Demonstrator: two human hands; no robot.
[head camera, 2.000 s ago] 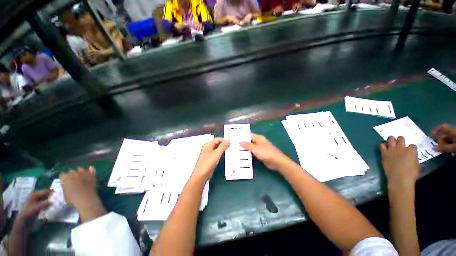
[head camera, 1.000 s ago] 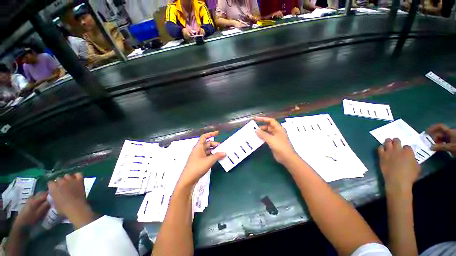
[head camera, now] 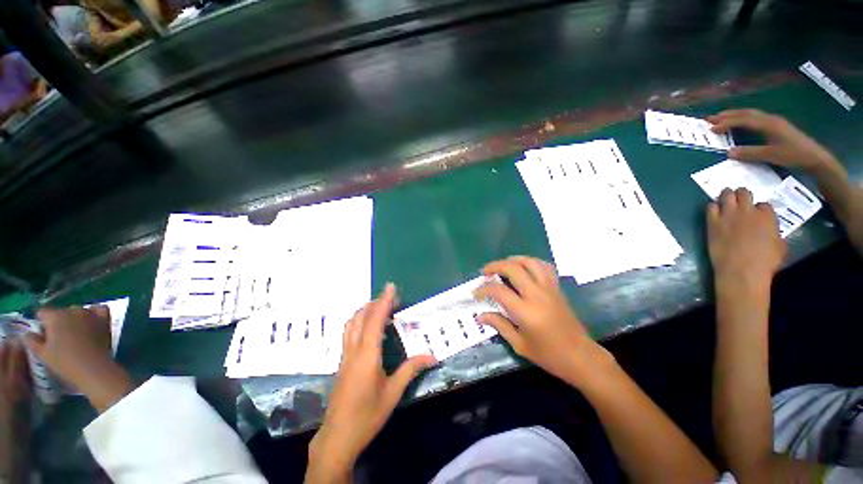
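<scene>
A part-folded leaflet point(head camera: 445, 321), white with short dark bars, lies tilted near the bench's front edge between my hands. My right hand point(head camera: 535, 307) grips its right end, fingers over the top. My left hand point(head camera: 371, 364) is at its left end, fingers spread and thumb at the lower left corner; whether it grips the paper is unclear. A sheet stack point(head camera: 601, 213) lies to the right, slightly fanned. A larger overlapping sheet stack point(head camera: 322, 250) lies to the left, with a smaller white pile point(head camera: 203, 269) at its left side.
The right neighbour's hand point(head camera: 748, 232) rests on a sheet point(head camera: 743, 177); their other hand touches a folded leaflet point(head camera: 686, 130). The left neighbour's hands point(head camera: 76, 345) hold paper. A narrow folded strip point(head camera: 826, 85) lies on the dark conveyor belt point(head camera: 426, 85). Part of a person shows beyond it.
The view has tilted down. My hands and the leaflet have moved from above the bench toward its front edge. My left fingers have spread. The right neighbour's far hand has reached the folded leaflet.
</scene>
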